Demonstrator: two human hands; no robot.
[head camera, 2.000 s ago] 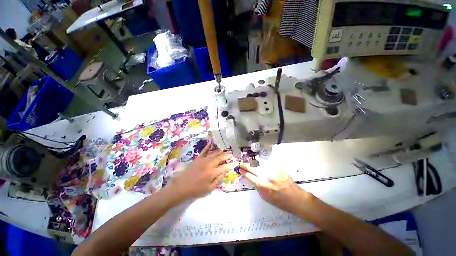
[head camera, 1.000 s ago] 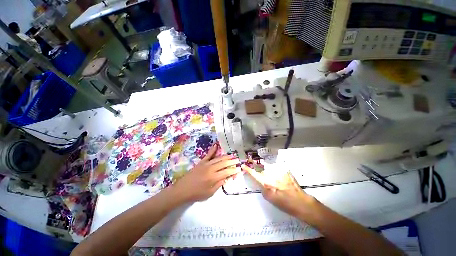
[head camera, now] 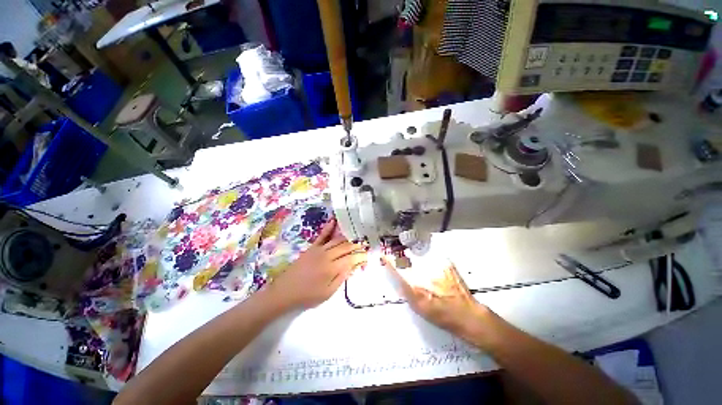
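The floral fabric panel (head camera: 237, 225) lies spread on the table left of the sewing machine (head camera: 404, 190), its right end running under the machine head. My left hand (head camera: 321, 270) lies flat on the panel's right end, fingers spread towards the needle area. My right hand (head camera: 435, 297) is just right of it, index finger extended to the presser foot (head camera: 396, 251). The lamp glare hides whether its fingertips touch the fabric. The needle itself cannot be made out.
Thread snips (head camera: 587, 275) and black-handled scissors (head camera: 673, 283) lie to the right. A second floral pile (head camera: 107, 316) is beside the second sewing machine (head camera: 36, 253) at left. The control panel (head camera: 606, 49) stands above the head. A blue bin (head camera: 265, 109) is behind the table.
The floral fabric that showed below my fingers two seconds ago no longer shows there, baring the white plate. Both hands keep nearly the same place; the view has shifted slightly.
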